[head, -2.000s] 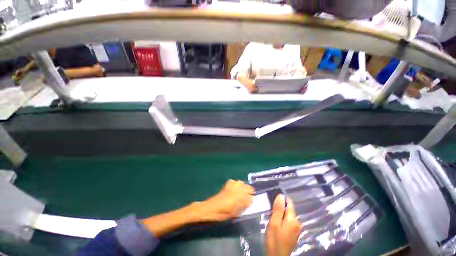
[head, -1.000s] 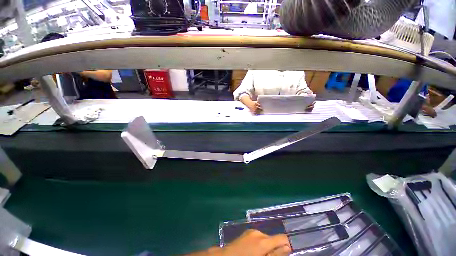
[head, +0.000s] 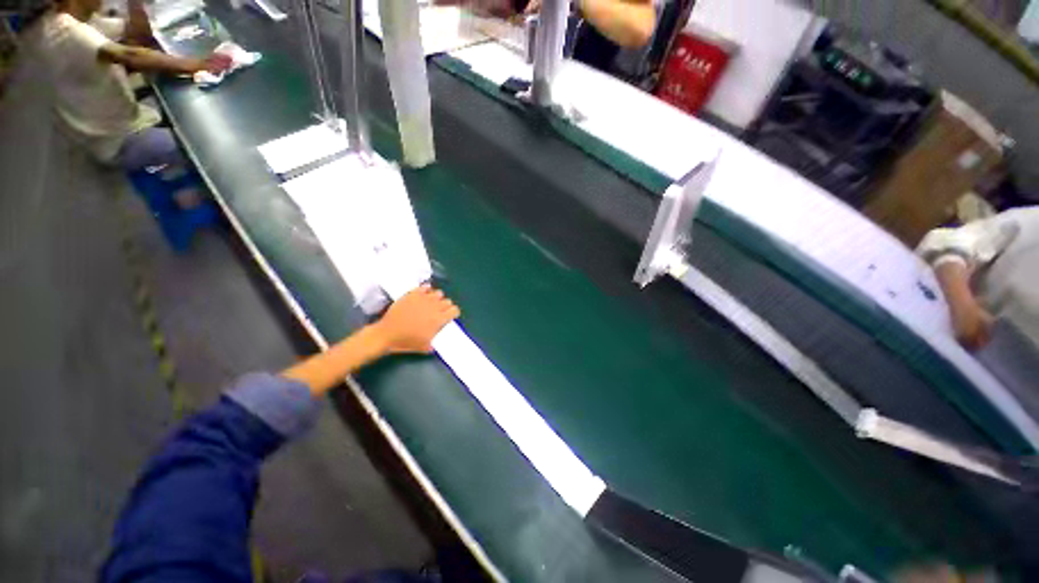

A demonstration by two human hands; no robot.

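My left hand [head: 419, 321] is closed around the end of a white lamp arm [head: 513, 416], beside the pale lamp base [head: 370, 222]. The arm lies diagonally over the green bench [head: 536, 308]. Its lower right end joins a black section [head: 672, 541], which runs towards the bottom edge. A blurred skin-coloured patch, perhaps my right hand [head: 940, 573], is cut off by the bottom edge; its fingers cannot be made out.
Another lamp [head: 769, 336] with an upright plate lies on the dark conveyor belt [head: 798, 273]. A white post [head: 407, 85] and upright metal arms [head: 342, 68] stand beyond the base. One person [head: 86, 91] sits far left; another person's arm [head: 968, 302] is at right.
The view has swung left. My left hand has left the bagged panels and now holds the lamp arm by its base. The panel stack is mostly out of view.
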